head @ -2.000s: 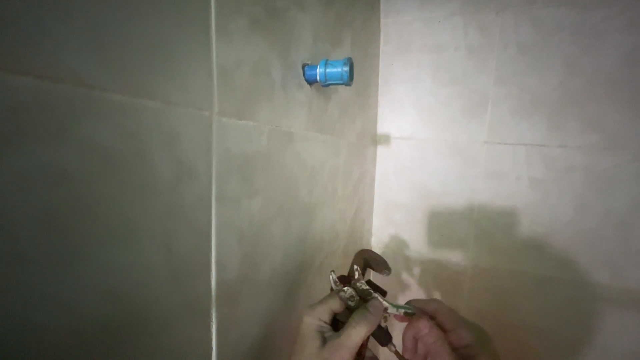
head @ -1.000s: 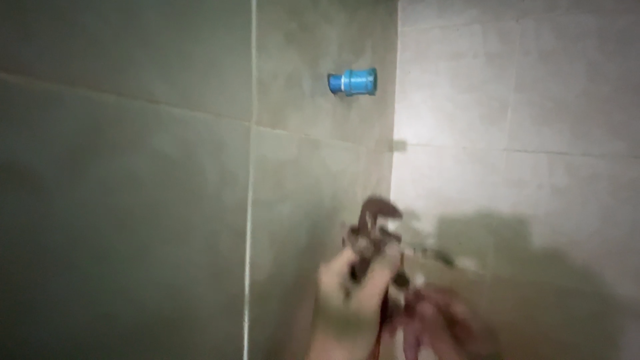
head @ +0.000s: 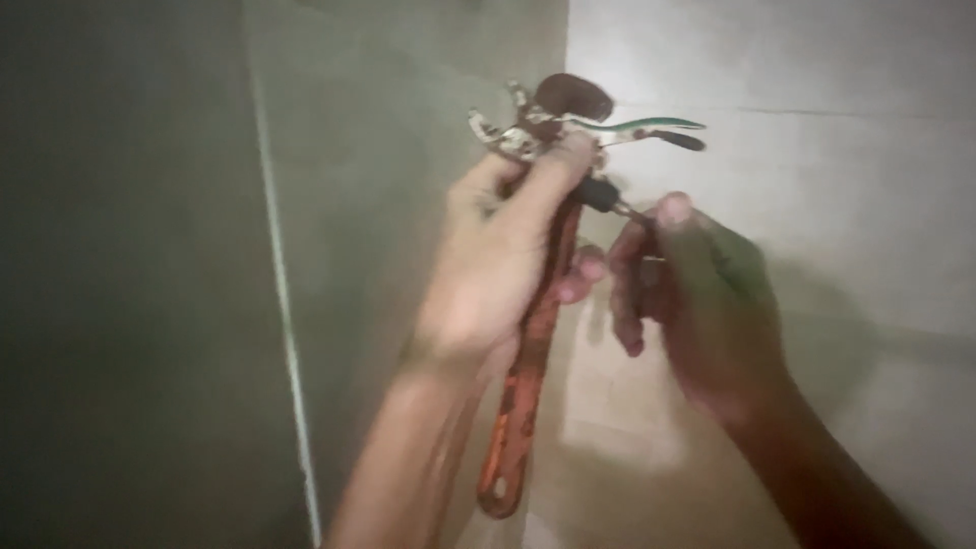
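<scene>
My left hand [head: 488,252] is wrapped around a worn orange pipe wrench [head: 526,381], its dark hooked jaw at the top and its holed handle end hanging down. The same hand clutches metal pliers [head: 516,142], jaws spread to the left, with green and dark handles extending right. Below the pliers, a black cylindrical piece [head: 600,194] with a thin metal shaft sticks out from the left hand. My right hand [head: 709,305] pinches the far end of that shaft between thumb and fingers. Blur hides the shaft's tip and exact kind.
Large tiled walls meet in a corner behind the hands. The left wall [head: 152,267] is darker, with a pale vertical grout line; the right wall [head: 862,206] is lighter, with a horizontal joint and shadows of the hands.
The view has shifted down, and the blue pipe fitting seen on the wall earlier is out of frame. More of the wrench handle and both forearms show.
</scene>
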